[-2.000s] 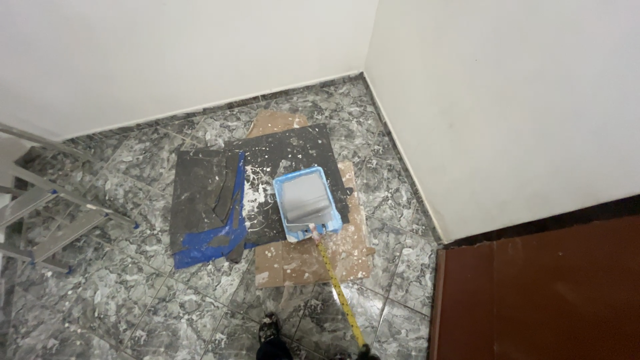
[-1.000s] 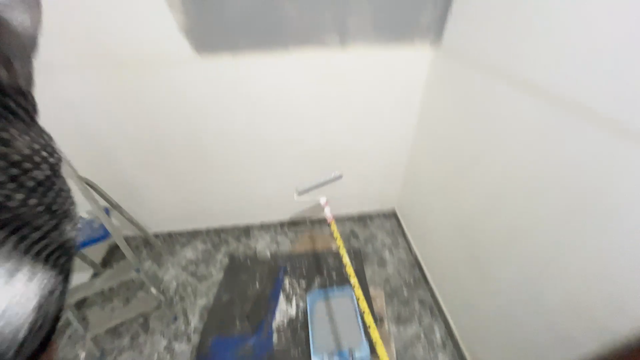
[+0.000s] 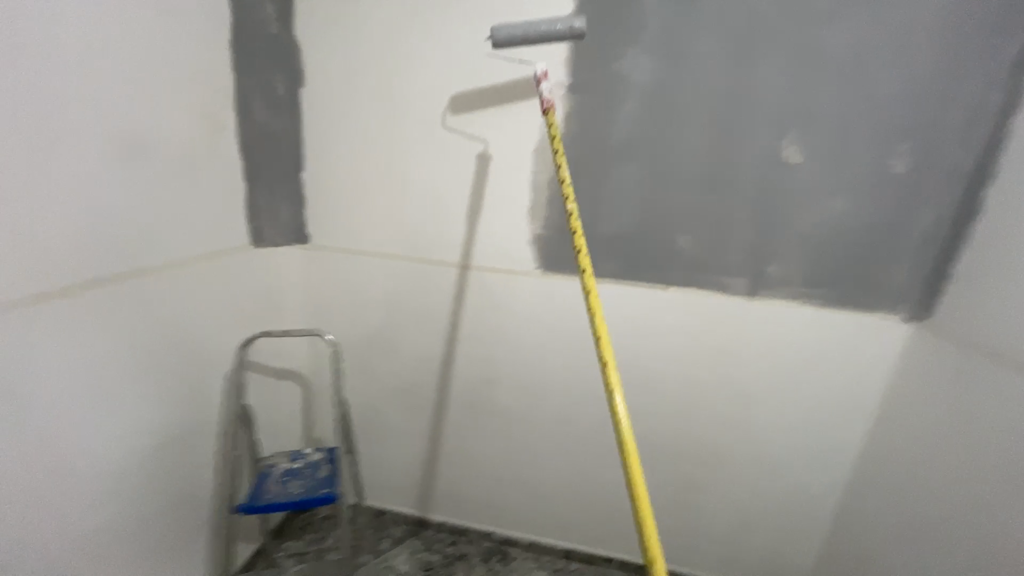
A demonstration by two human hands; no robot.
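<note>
Neither my left hand nor my right hand shows in the head view. A paint roller (image 3: 538, 32), its sleeve coated in grey paint, is raised at the upper middle. It is fixed to a yellow extension pole (image 3: 604, 344) that runs down and out of the bottom edge, so what holds the pole is hidden. The roller's shadow falls on the white wall to its left, and a gap seems to lie between roller and wall. Beside it on the right is a large grey painted area (image 3: 720, 160), and a grey strip (image 3: 270, 120) runs down the left corner.
A metal stepladder (image 3: 336, 384) with a blue, paint-spotted step (image 3: 294, 480) stands in the left corner. The white lower wall (image 3: 480, 360) meets a dark marbled floor (image 3: 320, 540). A thin line runs across the walls at the grey areas' lower edge.
The roller was in the blue paint tray on the floor in the earliest frame; it has risen to the upper wall. The view has swung up and left, and the tray is out of sight.
</note>
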